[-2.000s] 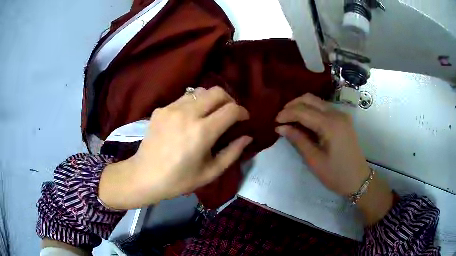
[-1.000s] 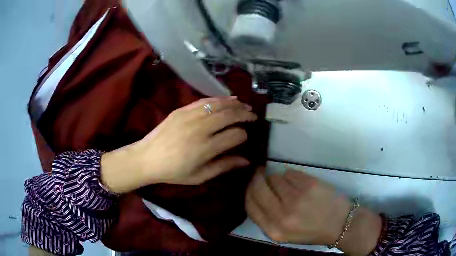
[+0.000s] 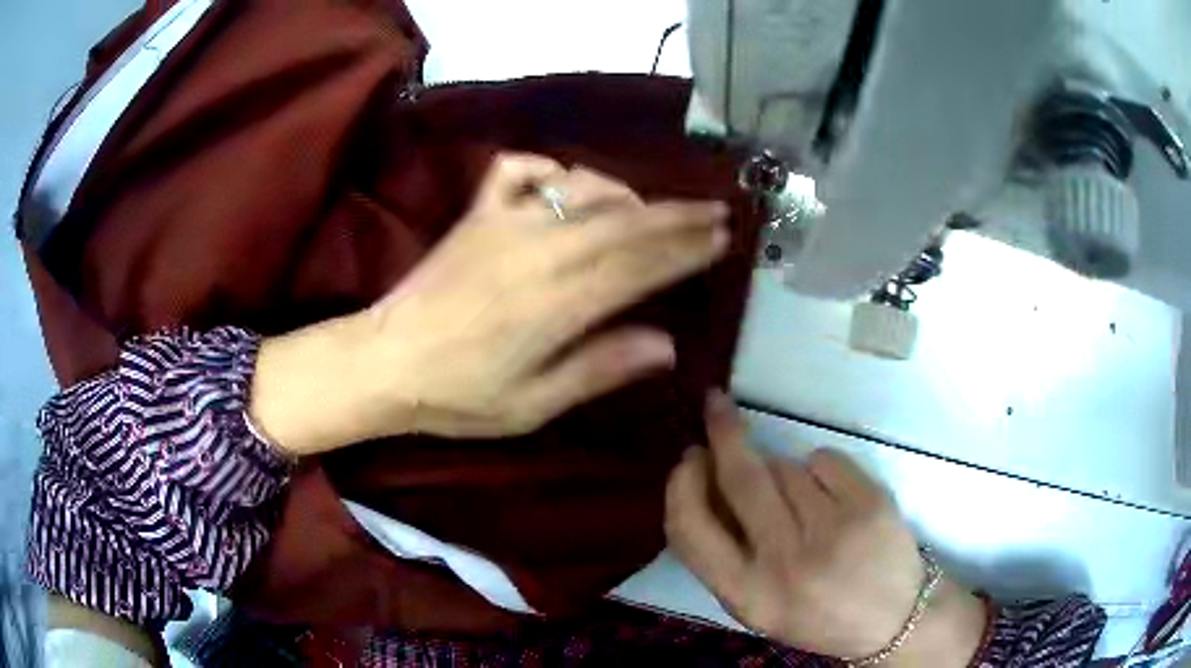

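The large rust-brown garment (image 3: pixel 431 118) covers the left and middle of the view, its straight right edge running down beside the machine's needle area. My left hand (image 3: pixel 536 300) lies flat on the cloth with its fingers spread toward that edge. My right hand (image 3: pixel 797 542) is at the lower part of the same edge, fingertips at the cloth; whether they pinch it is unclear. A white strip (image 3: pixel 438 555) shows at the garment's lower side and a pale lining piece (image 3: pixel 111 111) at its upper left. The needle tip is not clear.
The grey-white sewing machine head (image 3: pixel 940 118) hangs over the upper right, with a ribbed tension knob (image 3: pixel 1095 215). The white machine bed (image 3: pixel 1045 379) extends right, with a dark seam line below it. My patterned sleeves and lap show along the bottom.
Compared with one second ago, the machine head appears farther right and more of the cloth's right edge shows. My left hand's fingers reach nearer that edge. Since two seconds ago, my right hand is lower.
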